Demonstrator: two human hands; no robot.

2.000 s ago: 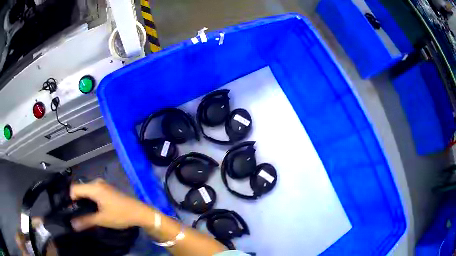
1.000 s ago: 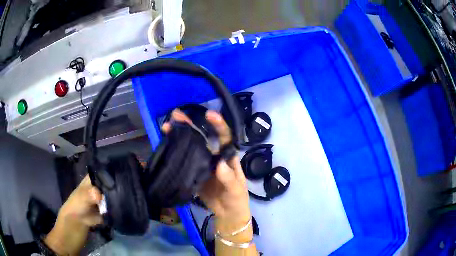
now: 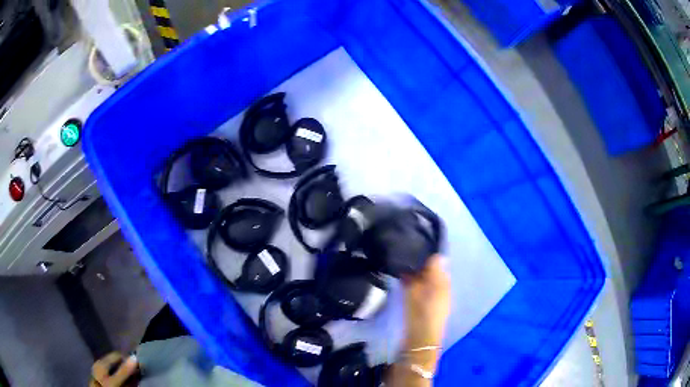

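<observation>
My right hand (image 3: 427, 291) holds a black over-ear headphone (image 3: 401, 238) by an ear cup, low over the blue tote (image 3: 484, 143). The held headphone is blurred and overlaps others below it. Several folded black headphones lie flat on the white sheet (image 3: 363, 98) in the tote, some with white labels on their cups, such as the headphone (image 3: 265, 136) at the back. My left hand (image 3: 116, 370) is at the lower left, outside the tote, small, with fingers curled; whether it holds anything is unclear.
A white machine (image 3: 91, 170) with a green button (image 3: 70, 133) and a red button (image 3: 17, 189) stands left of the tote. Other blue bins (image 3: 609, 83) stand on the floor at the right. Yellow-black tape (image 3: 163, 23) shows at the top left.
The headphone held open in both hands is now over the tote in my right hand. My left hand has let go and moved to the lower left. The view has shifted.
</observation>
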